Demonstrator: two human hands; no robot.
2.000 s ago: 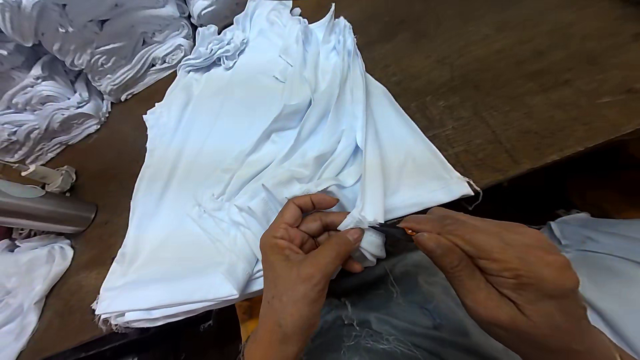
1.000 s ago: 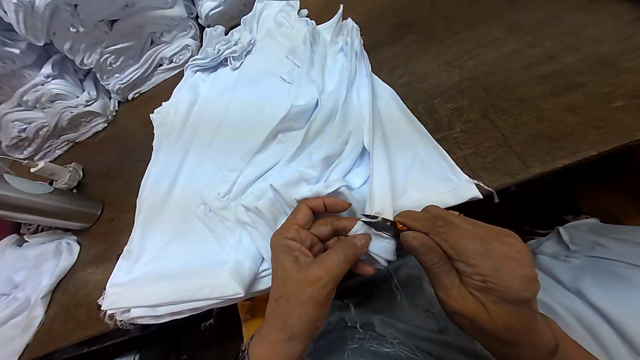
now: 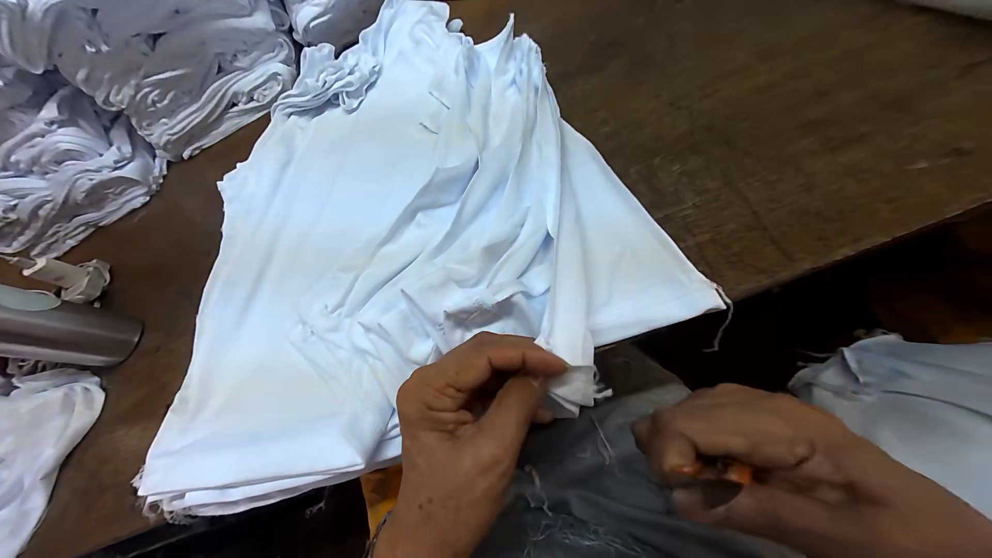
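A stack of white fabric garments [image 3: 310, 256] lies on the wooden table, its top layers gathered in folds. My left hand [image 3: 473, 426] pinches the frayed corner of a white fabric edge [image 3: 572, 387] at the table's front. To the right of that corner, apart from the cloth, my right hand [image 3: 744, 457] is closed around a small cutting tool with orange parts [image 3: 717, 477]; its blades are mostly hidden by the fingers and blurred. Loose threads hang from the pinched corner.
Bundles of white fabric [image 3: 155, 70] are piled at the back left. A metallic cylindrical machine part [image 3: 70, 329] and more white cloth [image 3: 46, 442] are at the left edge. The wooden tabletop [image 3: 775, 139] extends right; pale cloth [image 3: 914, 411] lies at the lower right.
My right hand has moved away from the fabric corner, toward the lower right, with the tool. A second ago the tool's dark blades were at the cloth beside my left fingers.
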